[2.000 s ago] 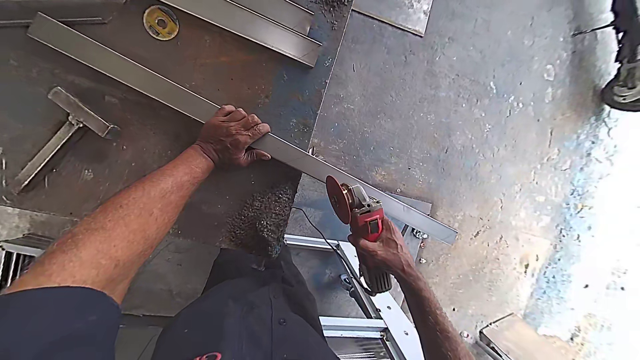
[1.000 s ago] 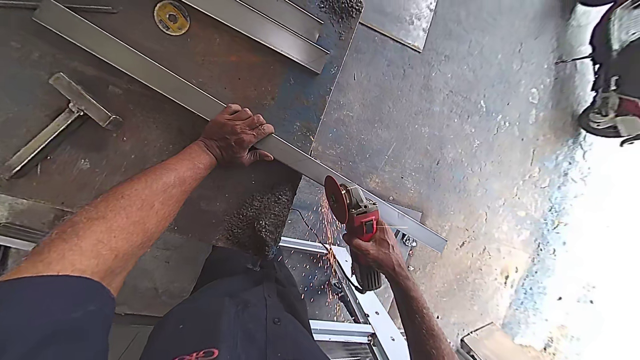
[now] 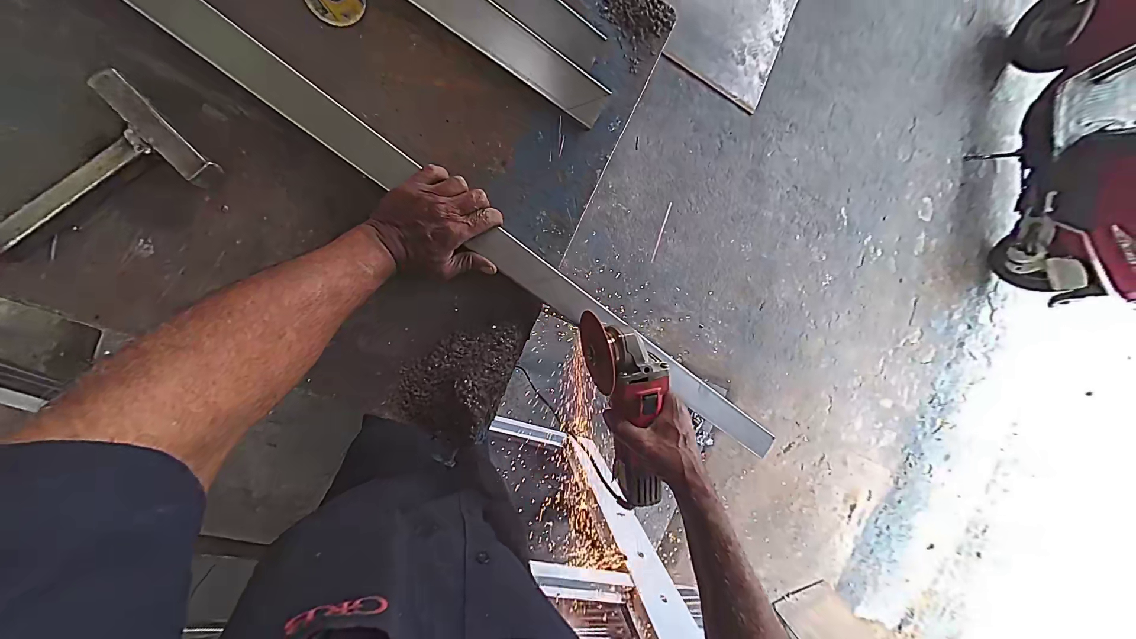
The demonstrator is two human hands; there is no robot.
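Note:
A long metal channel bar (image 3: 293, 98) runs diagonally across the steel table and out past its edge. My left hand (image 3: 435, 222) presses on the bar near that edge, its fingers wrapped over the top. My right hand (image 3: 657, 439) grips a red angle grinder (image 3: 641, 390) by its body. The grinder's reddish disc (image 3: 599, 352) is at the overhanging part of the bar, and a stream of orange sparks (image 3: 579, 479) falls below it. Whether the disc has cut into the bar cannot be seen.
A metal hammer (image 3: 146, 133) lies at left on the table (image 3: 293, 293). More metal channels (image 3: 532, 62) and a yellow disc (image 3: 337, 7) lie at its top. Dark metal grit (image 3: 457, 382) covers one corner. A white metal frame (image 3: 630, 532) stands below; a red motorbike (image 3: 1083, 177) is at right.
Sparks, not seen two seconds ago, have appeared and grown into a dense stream. Both hands keep about the same places on the bar and grinder. The view has shifted slightly.

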